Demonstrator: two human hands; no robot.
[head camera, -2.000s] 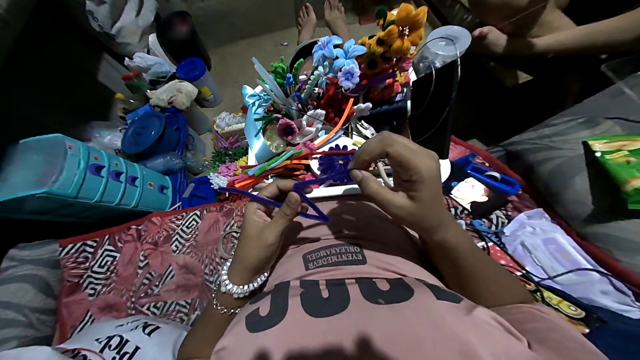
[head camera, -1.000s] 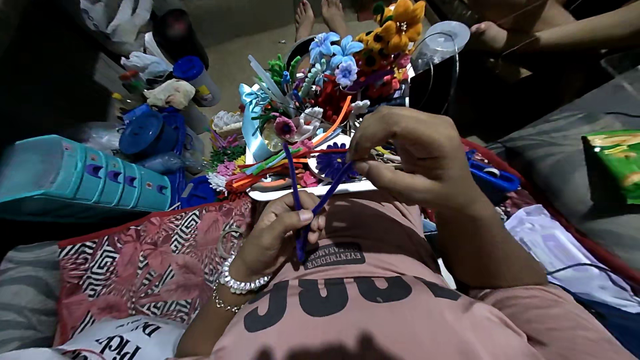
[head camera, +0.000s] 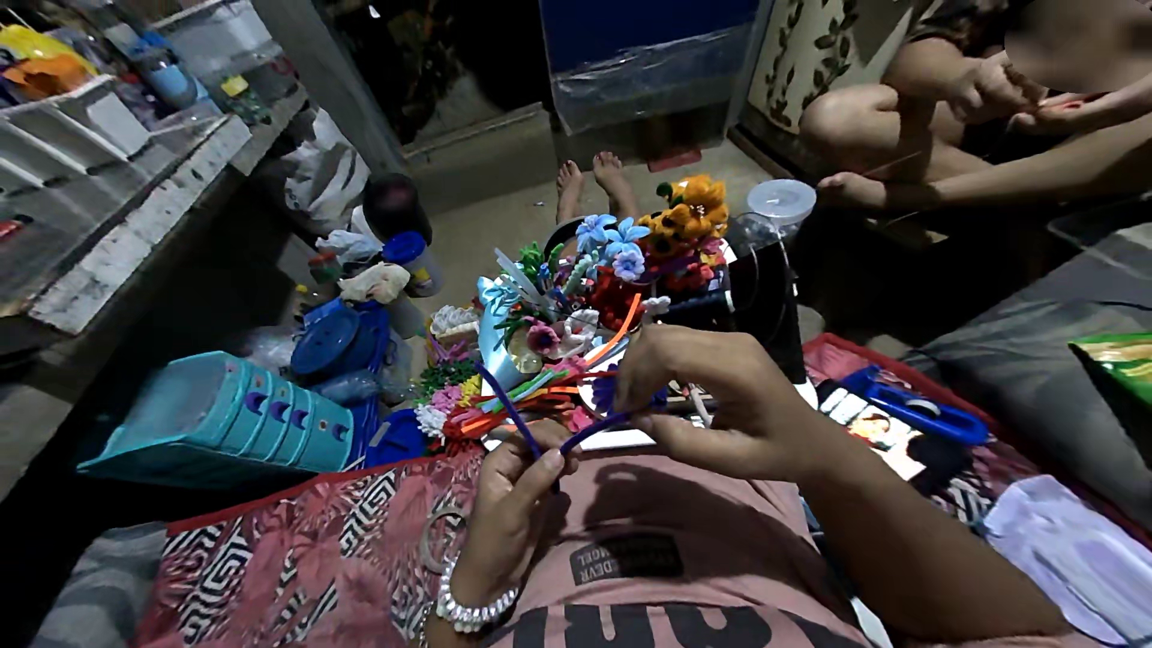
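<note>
My left hand (head camera: 517, 490), a beaded bracelet on its wrist, pinches a dark purple pipe cleaner (head camera: 507, 402) between thumb and fingers. One arm of the pipe cleaner sticks up and left; another runs right to the fingertips of my right hand (head camera: 711, 400), which grip it. Just beyond my hands, a white tray (head camera: 621, 438) on my lap bears loose orange, green and pink pipe cleaners (head camera: 540, 396). A purple fuzzy flower (head camera: 605, 389) lies there, partly behind my right hand. Farther back stand blue flowers (head camera: 625, 238) and orange flowers (head camera: 697, 209).
A teal drawer unit (head camera: 225, 418) stands at left, near a blue-lidded tub (head camera: 409, 256). At right lie a blue tool or case (head camera: 927, 409) and a white-lilac packet (head camera: 1062, 549). Another person (head camera: 954, 135) sits at upper right, beyond a clear round lid (head camera: 781, 200).
The view has tilted up, showing more of the room. The purple pipe cleaner was a bent loop between my hands two seconds ago; now its arms spread in a V from my left fingers.
</note>
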